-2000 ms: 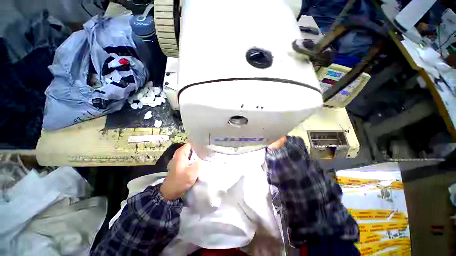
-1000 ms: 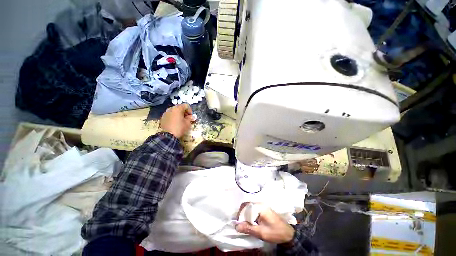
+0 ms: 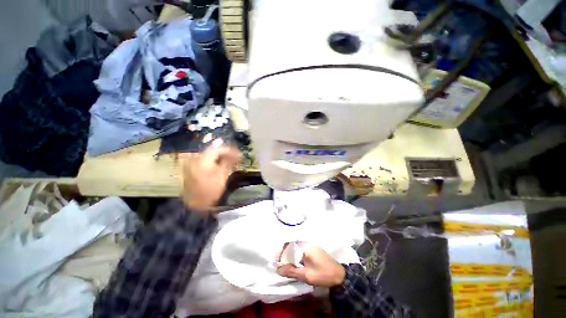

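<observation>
A white cloth piece (image 3: pixel 248 254) lies over my lap and up to the needle area under the cream-white sewing machine head (image 3: pixel 335 99). My right hand (image 3: pixel 313 267) grips a folded part of the cloth just in front of the needle area. My left hand (image 3: pixel 211 177) is blurred, over the table's front edge left of the head; whether it holds anything cannot be told. Small white pieces (image 3: pixel 208 118) lie on a dark patch just beyond my left hand. The needle itself is hidden.
A crumpled grey-blue bag (image 3: pixel 146 87) and a dark flask (image 3: pixel 206 37) stand on the table's left. A bin of white cloth (image 3: pixel 68 248) is at lower left. A tray with yellow-orange tape stripes (image 3: pixel 490 273) is at lower right. Loose threads (image 3: pixel 378 239) hang right of the cloth.
From two seconds ago, my left hand left the cloth for the small white pieces. Since one second ago it has dropped slightly toward the table edge. My right hand keeps its grip; the view has shifted.
</observation>
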